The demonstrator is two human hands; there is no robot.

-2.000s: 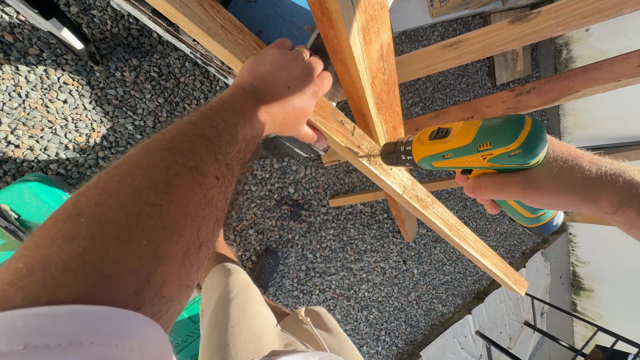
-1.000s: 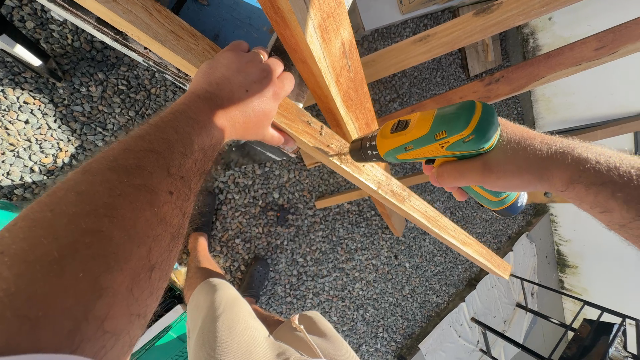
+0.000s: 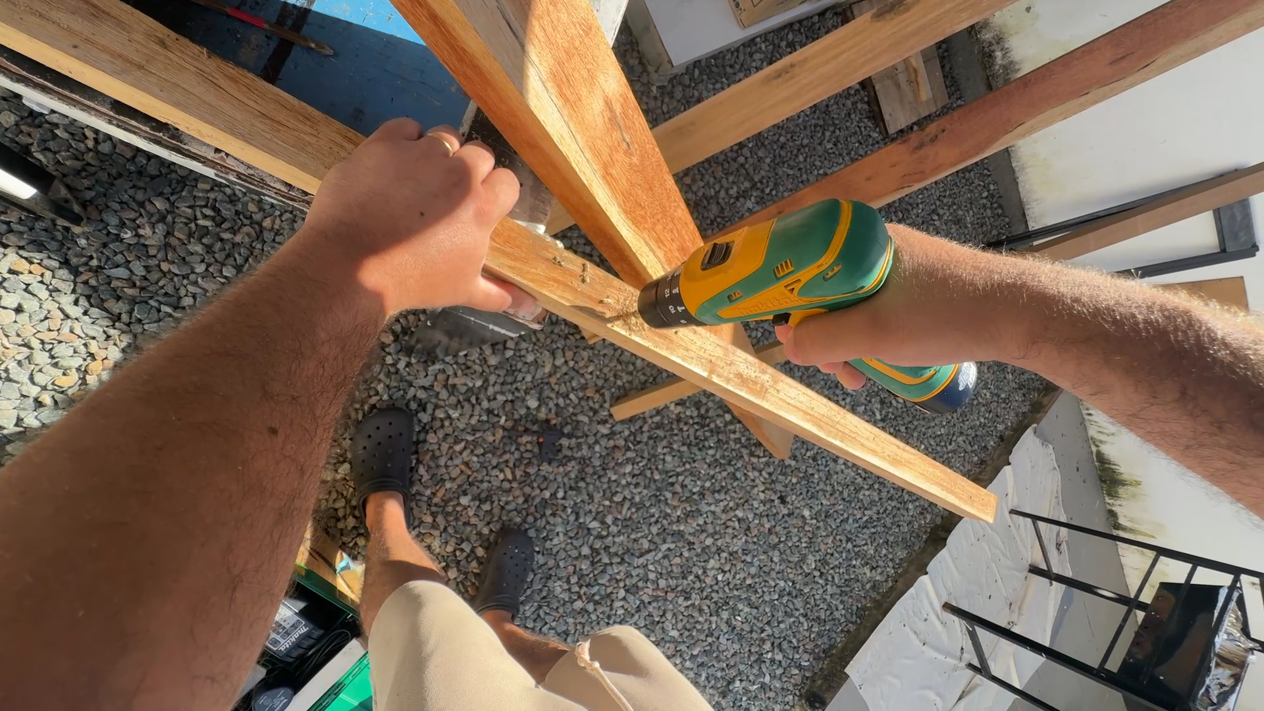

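Note:
My left hand [image 3: 420,212] is wrapped over a long wooden batten [image 3: 839,430] that slants down to the right. In my right hand [image 3: 889,316] is a green and yellow cordless drill [image 3: 780,267], held by its grip. Its black chuck meets the batten's face just right of my left hand, with wood shavings around that spot; the bit is mostly hidden. Behind the batten, a thicker wooden beam [image 3: 612,148] crosses it at an angle.
More wooden beams [image 3: 829,74] extend to the upper right. A blue surface [image 3: 365,59] with a red-handled tool lies at upper left. Gravel [image 3: 652,533] covers the ground under my clogs [image 3: 383,454]. A black metal frame [image 3: 1096,592] stands at lower right, an open green case [image 3: 341,681] at lower left.
Both hands keep their places on the batten and the drill. More shavings lie around the chuck than two seconds ago. The view has shifted somewhat.

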